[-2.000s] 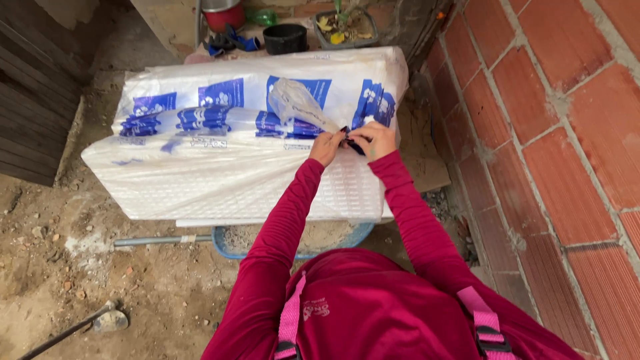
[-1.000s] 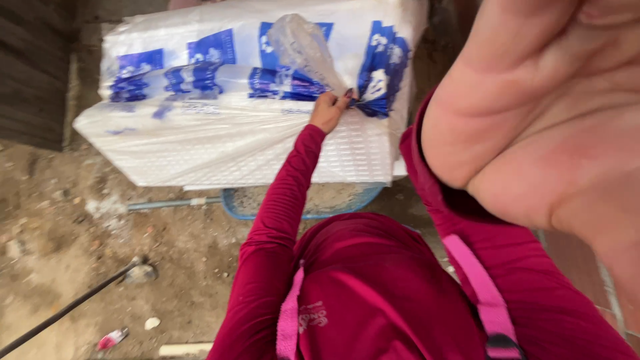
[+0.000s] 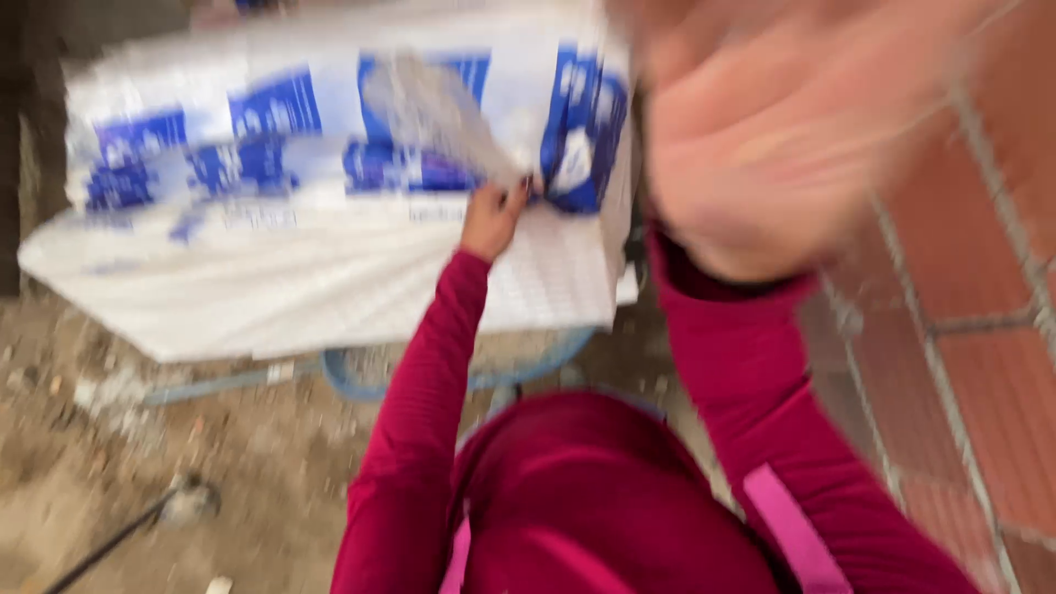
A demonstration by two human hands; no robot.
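A large white block stack wrapped in plastic film (image 3: 396, 280) with blue printed patches lies in front of me. My left hand (image 3: 493, 216) pinches the gathered neck of the film near the right end. From that grip a loose, clear tail of plastic (image 3: 433, 111) fans up and to the left. My right hand (image 3: 742, 132) is raised close to the camera at the upper right, blurred, palm showing. Its fingertips are cut off by the top edge, and nothing shows in its palm.
A brick wall (image 3: 990, 396) runs along the right. Beneath the wrapped stack's near edge shows the blue rim of a basin (image 3: 355, 392) with grey material inside. A pipe (image 3: 223, 384) lies left of it on the dirt floor. A dark rod (image 3: 107, 544) is at the lower left.
Two seconds ago both hands were together at the gathered plastic. My right hand has since left it and come up close to the camera, while my left hand has stayed on the plastic.
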